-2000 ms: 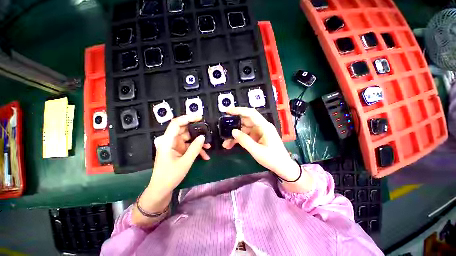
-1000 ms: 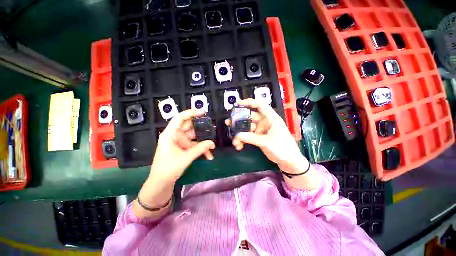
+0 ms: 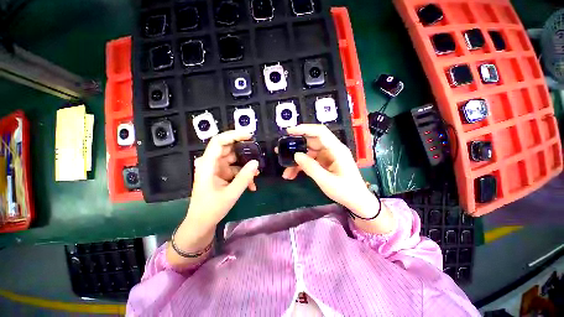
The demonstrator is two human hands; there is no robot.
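My left hand [image 3: 219,176] holds a dark watch head [image 3: 250,155] between thumb and fingers, its black face up with faint marks on it. My right hand [image 3: 328,162] holds another watch head [image 3: 291,150], black with a small lit text on its face. Both are held side by side, a little apart, over the lower part of the black foam tray [image 3: 196,80]. In that tray, white-cased watches [image 3: 245,119] and dark-cased watches [image 3: 163,132] lie with their sensor sides up. Further up, several lie with black faces up.
A red tray [image 3: 117,93] shows under the black tray's sides. A red-orange pocket tray [image 3: 516,127] with watches stands right, beside a black multi-port block [image 3: 429,136] and small cabled devices [image 3: 389,85]. Left are yellow paper [image 3: 71,142] and a red basket [image 3: 25,173]. A fan [image 3: 553,49] is far right.
The watch in my right hand showed a lighter, greyish face one second ago; now it is black with small text. Both watches stay in my hands. The view has shifted slightly.
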